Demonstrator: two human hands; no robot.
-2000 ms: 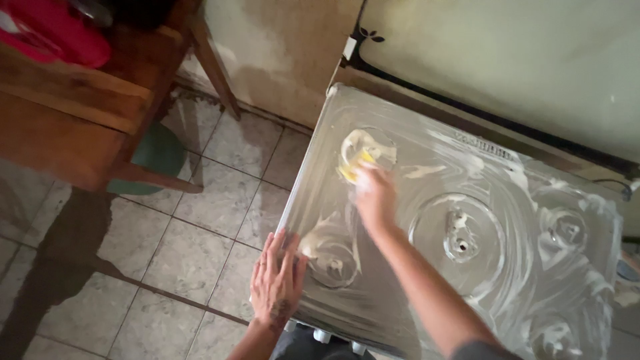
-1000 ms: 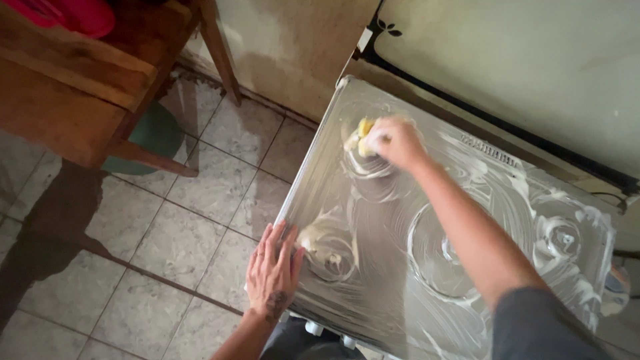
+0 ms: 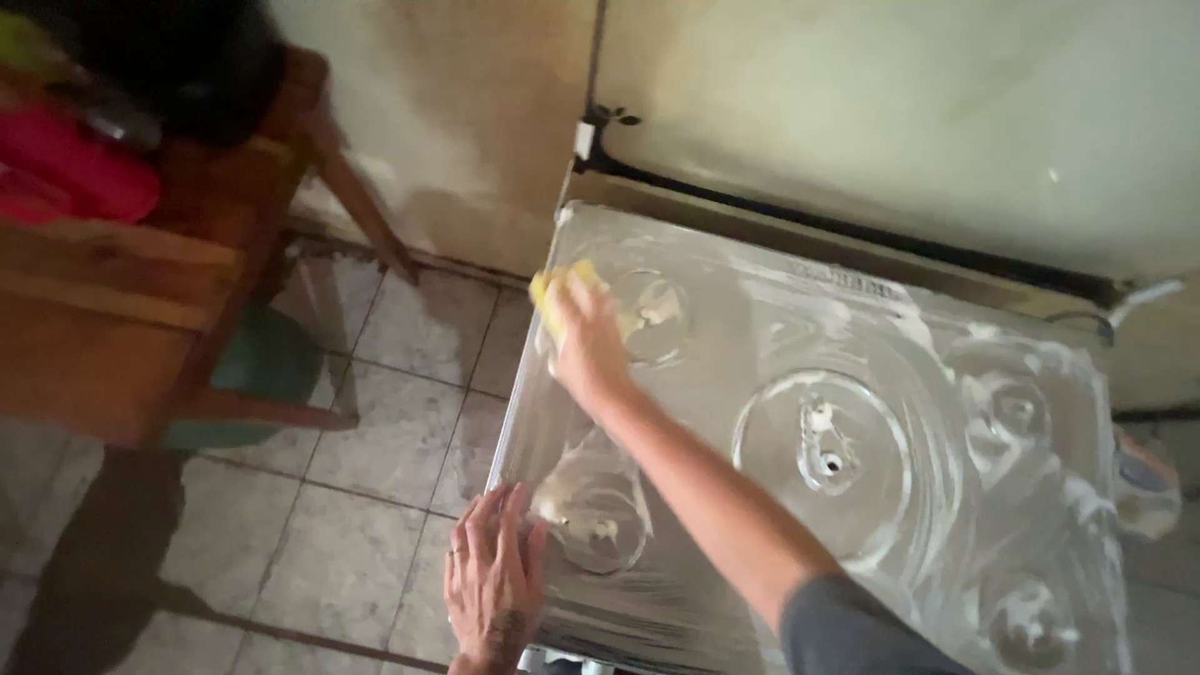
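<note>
A stainless steel gas stove top [image 3: 698,412] lies below me, streaked with white foam around its burner recesses; no grates or burner caps sit on it. My right hand [image 3: 586,323] presses a yellow sponge [image 3: 553,291] on its far left part, by the left edge. The sponge is partly hidden by my fingers. My left hand [image 3: 495,572] rests on the near left edge of the stove, fingers slightly apart, holding nothing, beside the foamy near left burner recess [image 3: 600,520].
A wooden table [image 3: 103,328] with pink and black things on it stands at the left, a green round container [image 3: 267,375] beneath it. Behind the stove rises its raised lid or a pale panel [image 3: 891,122]. Stove knobs [image 3: 562,661] show at the near edge. The floor [image 3: 384,422] is tiled.
My right hand has moved with the sponge from the far left burner recess to the stove's left edge. My left hand stays on the edge. Foam near the far left recess has thinned.
</note>
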